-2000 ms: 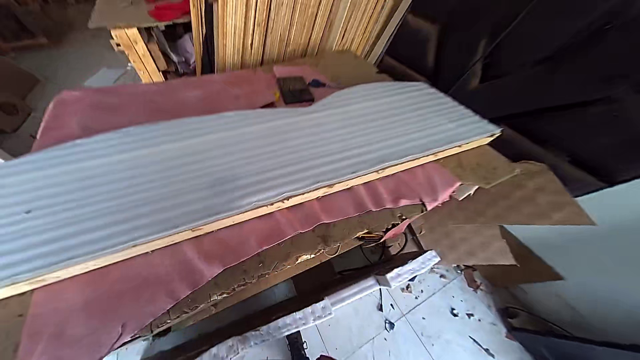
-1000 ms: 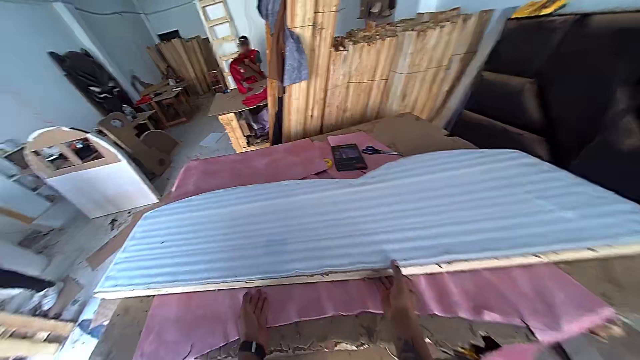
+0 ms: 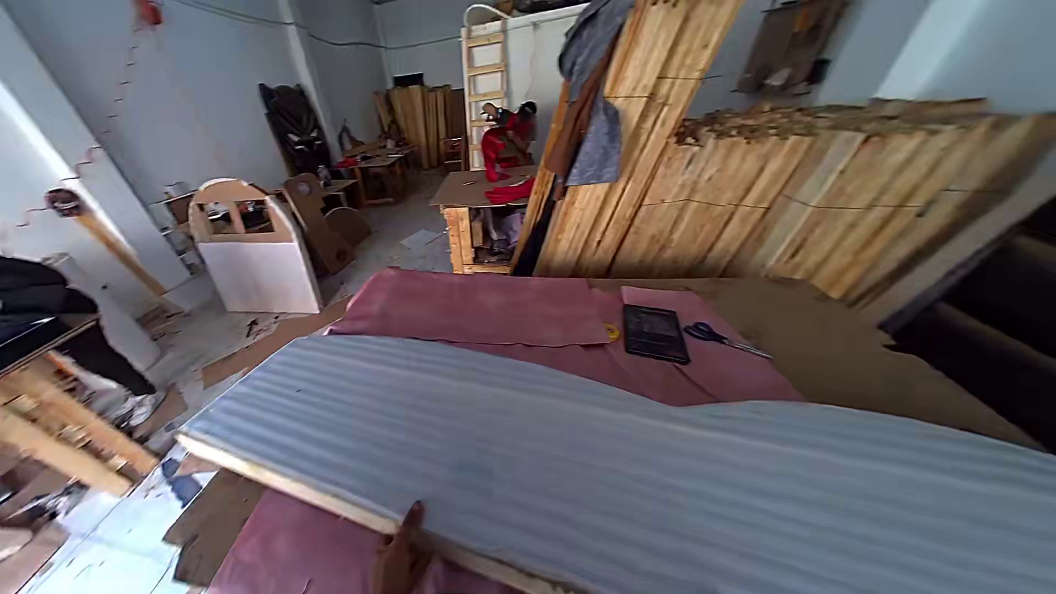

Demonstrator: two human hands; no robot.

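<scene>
A long panel [image 3: 528, 462] covered in pale grey-blue ribbed sheet, with a wooden strip along its near edge, lies across the table. At the bottom, my left hand [image 3: 400, 553] is at this near edge, one digit on top of the sheet and the rest of the hand low against the wood. My right hand is out of view. Beneath and behind the panel is pink-red upholstery material [image 3: 470, 305]. A black calculator-like device [image 3: 655, 333], scissors with dark blue handles [image 3: 722, 337] and a small yellow round item [image 3: 611, 332] rest on it.
Tall wooden boards [image 3: 742, 206] lean behind the table, with cloths [image 3: 598, 124] hanging there. A person in red [image 3: 507, 140] is near a small workbench [image 3: 474, 190]. An arched board piece [image 3: 252, 247] stands at left. Another person's dark-clothed leg [image 3: 99, 346] shows at far left.
The view has swung widely. One second ago both hands were in view near the panel's front edge; now only one shows, and it touches that edge. The panel now slants down to the right in view.
</scene>
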